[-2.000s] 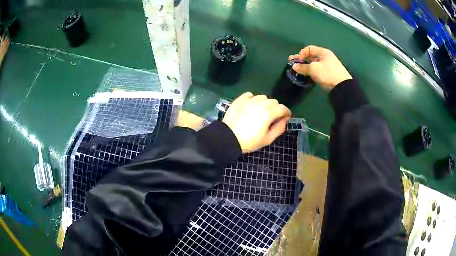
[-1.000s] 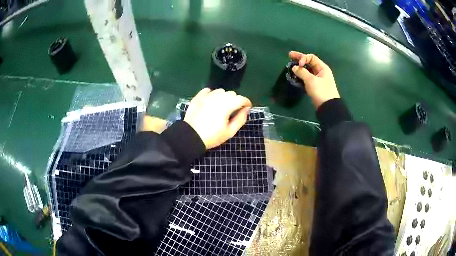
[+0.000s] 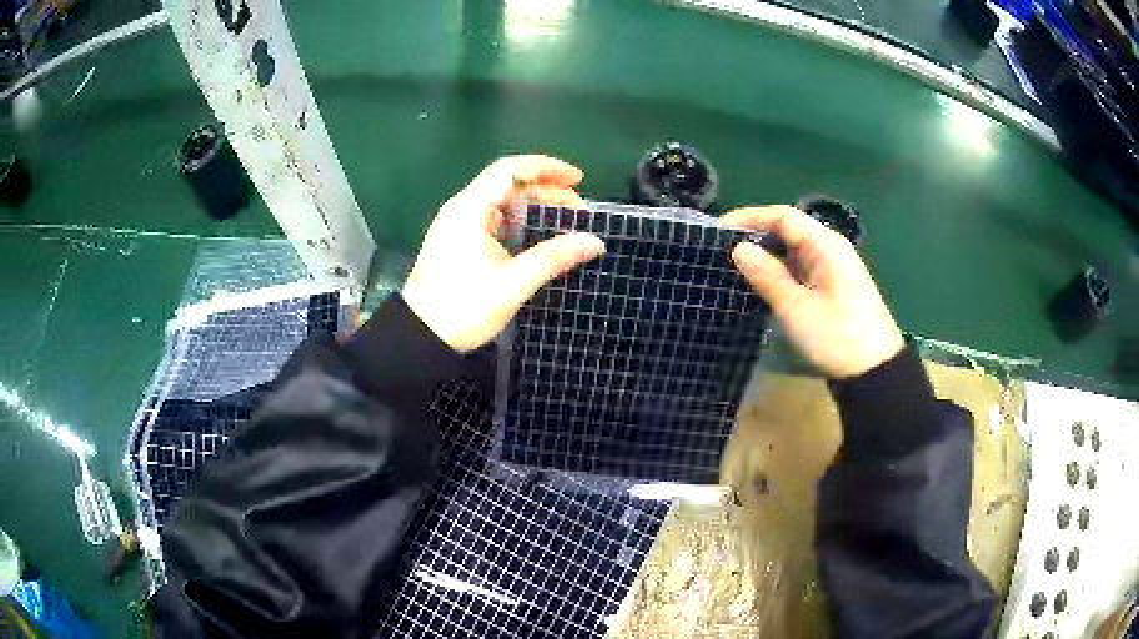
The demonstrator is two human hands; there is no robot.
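Observation:
A black adhesive pad sheet [image 3: 637, 350] with white grid lines is lifted and tilted up in front of me. My left hand [image 3: 490, 256] grips its upper left edge between thumb and fingers. My right hand [image 3: 818, 285] is at its upper right corner, fingertips pinched there; whether a small pad is between them cannot be told. Another gridded sheet [image 3: 525, 549] lies below it. A black cylindrical unit [image 3: 676, 175] stands upright behind the sheet's top edge. A second unit [image 3: 829, 217] is partly hidden behind my right hand.
A chipped white post [image 3: 269, 125] slants at left. More units stand on the green conveyor [image 3: 462, 100] at left [image 3: 210, 162] and right [image 3: 1084, 300]. Release liner [image 3: 244, 337] lies left, a pale tool [image 3: 95, 506] far left. Tan board [image 3: 749, 549] and a white spotted strip [image 3: 1062, 499] are at right.
My right hand has moved down from the right cylinder to the sheet's corner. My left hand has raised the sheet. The cylinders appear further right in view.

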